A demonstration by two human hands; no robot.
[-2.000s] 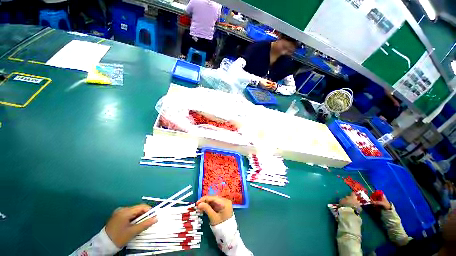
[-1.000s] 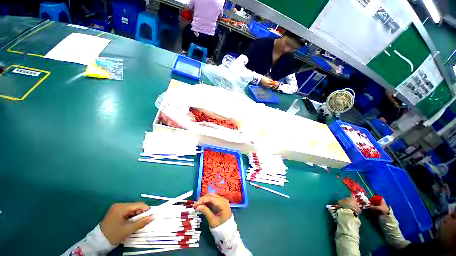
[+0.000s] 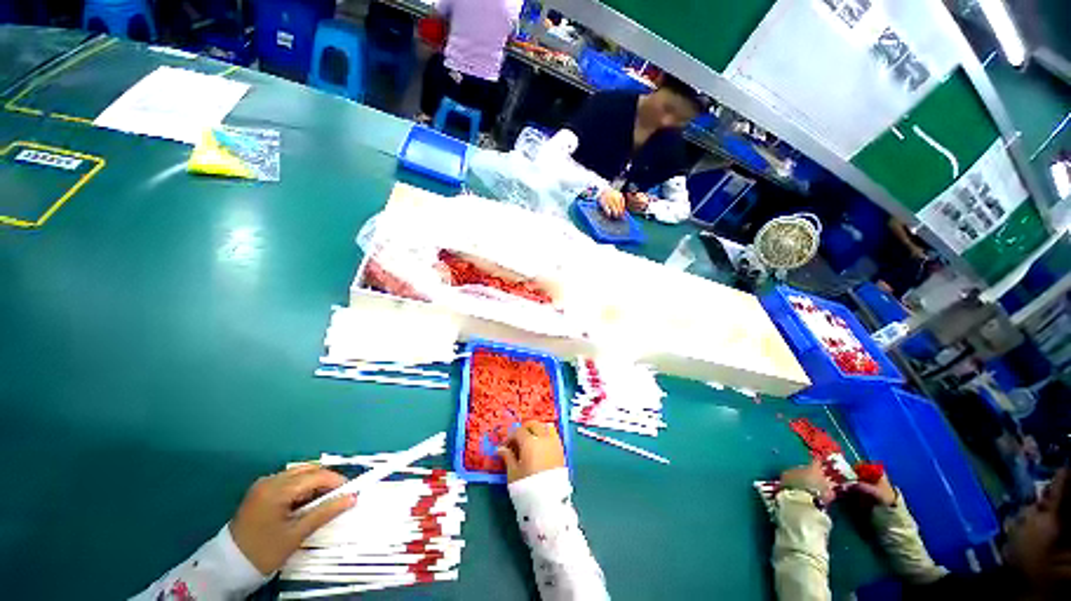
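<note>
My left hand point(image 3: 285, 512) holds a white stick point(image 3: 388, 472), or a few close together, slanting up to the right over a pile of capped sticks point(image 3: 411, 534) with red bands. My right hand point(image 3: 533, 451) is in the lower part of the small blue tray point(image 3: 459, 405), its fingertips at the loose red caps point(image 3: 509, 385). Whether its fingers hold a cap cannot be seen. Plain white sticks point(image 3: 388, 340) lie behind the capped pile. More capped sticks point(image 3: 619, 397) lie right of the tray.
A long cream box point(image 3: 728, 352) with red pieces under a clear bag stands behind the tray. At the right, another person's hands point(image 3: 810, 479) hold red-and-white parts near blue bins point(image 3: 928, 452). A person sits across the table. White paper point(image 3: 170, 103) and a zip bag point(image 3: 235, 155) lie far left.
My right hand has moved from the tips of the sticks up and right into the blue tray. My left hand still holds white stick material over the pile. The view has shifted slightly.
</note>
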